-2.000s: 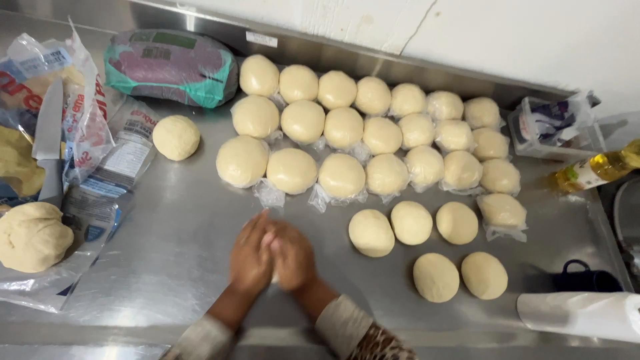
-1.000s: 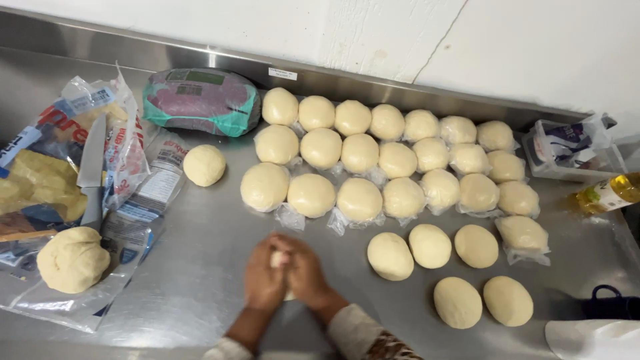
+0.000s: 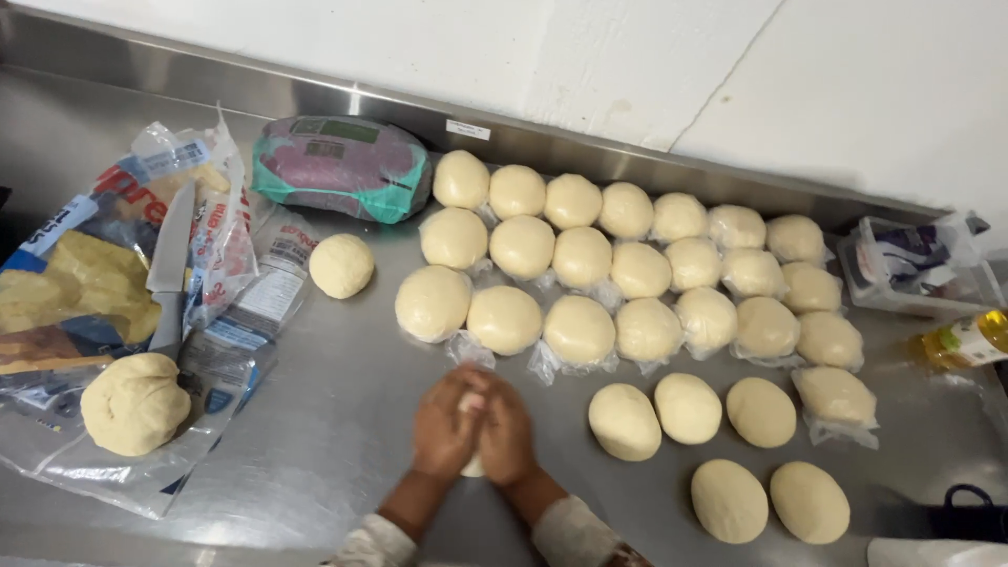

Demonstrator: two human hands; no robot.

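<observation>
My left hand (image 3: 442,425) and my right hand (image 3: 505,429) are cupped together around a piece of dough (image 3: 472,466), which shows only in part between the palms and below them. Just beyond the fingertips lie rows of dough balls in clear plastic wrap (image 3: 504,319). Several bare dough balls (image 3: 624,422) rest to the right of my right hand. One more bare ball (image 3: 342,266) sits at the upper left of my hands. A larger lump of dough (image 3: 135,404) lies on plastic bags (image 3: 213,472) at the far left.
A knife (image 3: 172,252) lies on the bags. Behind stands a purple and green wrapped package (image 3: 340,167) against the steel backsplash (image 3: 551,150). At the right are a clear plastic container (image 3: 890,291), an oil bottle (image 3: 965,342), a dark mug (image 3: 965,516) and a white roll (image 3: 933,553).
Both hands stay cupped around the dough, with small shifts of the fingers. The dough between them shows now and one second ago. The view has shifted somewhat.
</observation>
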